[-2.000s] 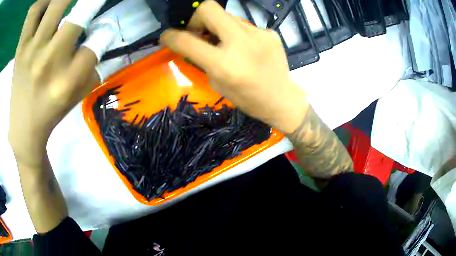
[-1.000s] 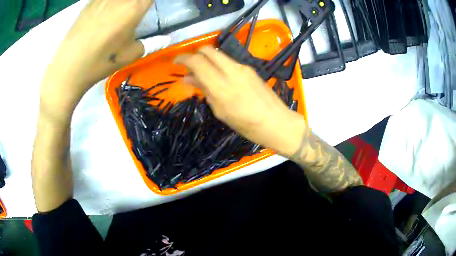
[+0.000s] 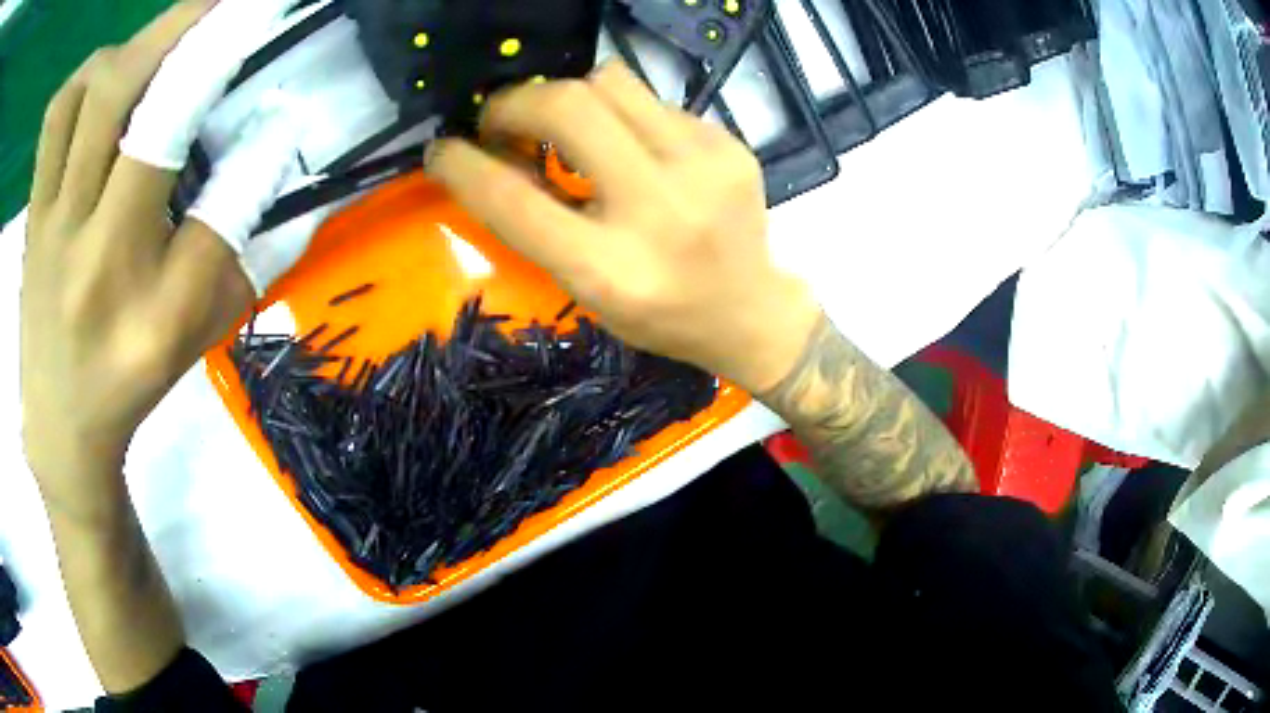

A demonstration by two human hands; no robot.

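A black plastic housing with yellow dots on its solid end lies at the top, beyond the orange tray. My left hand, with white finger cots on some fingers, grips the housing's frame at the upper left. My right hand is bare, its thumb and fingertips together at the near edge of the housing's solid end; whether a strip is between them is hidden. The orange tray holds a loose heap of small black strips.
More black housings are fanned along the top right. Grey-white sheets lie at the far right. A person's white sleeve and a red stool are at the right. A second orange tray shows at the lower left edge.
My left hand has come back onto the housing from above the tray's left. My right hand has moved from over the strips up to the housing. The view has shifted.
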